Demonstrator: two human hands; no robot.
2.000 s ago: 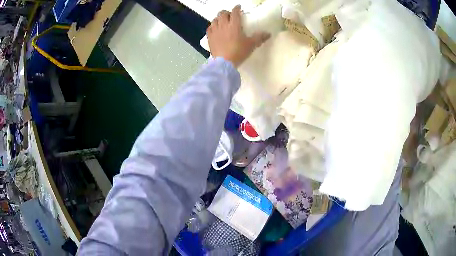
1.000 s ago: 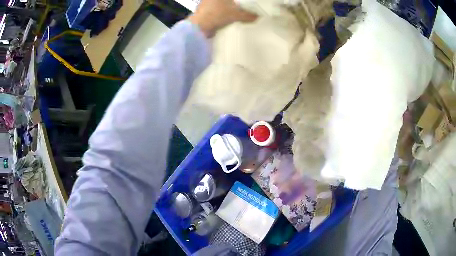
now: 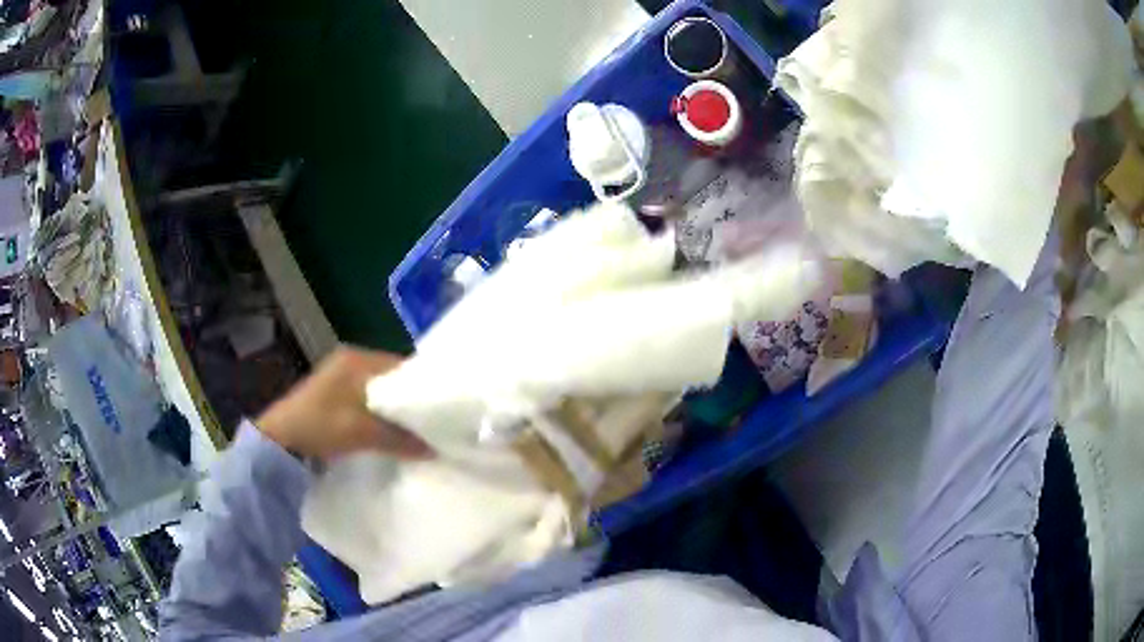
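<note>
My left hand (image 3: 341, 408) grips the left side of a cream-white cloth bundle (image 3: 552, 364) low in front of me, blurred by motion. Tan paper tickets (image 3: 596, 439) show against the bundle's near side. The bundle hangs over part of a blue crate (image 3: 740, 439). More white cloth (image 3: 991, 113) lies over my right forearm at the upper right. My right sleeve runs up under that cloth, and my right hand is hidden.
The crate holds a white bottle (image 3: 609, 151), a red-lidded bottle (image 3: 709, 113) and floral cloth (image 3: 784, 345). A pale bench (image 3: 527, 50) stands beyond it. Machine tables curve along the left. More cloth (image 3: 1110, 364) lies at the far right.
My left hand has come back from the far bench to the near left, with a cloth bundle now in it. The view has shifted, and the crate appears higher.
</note>
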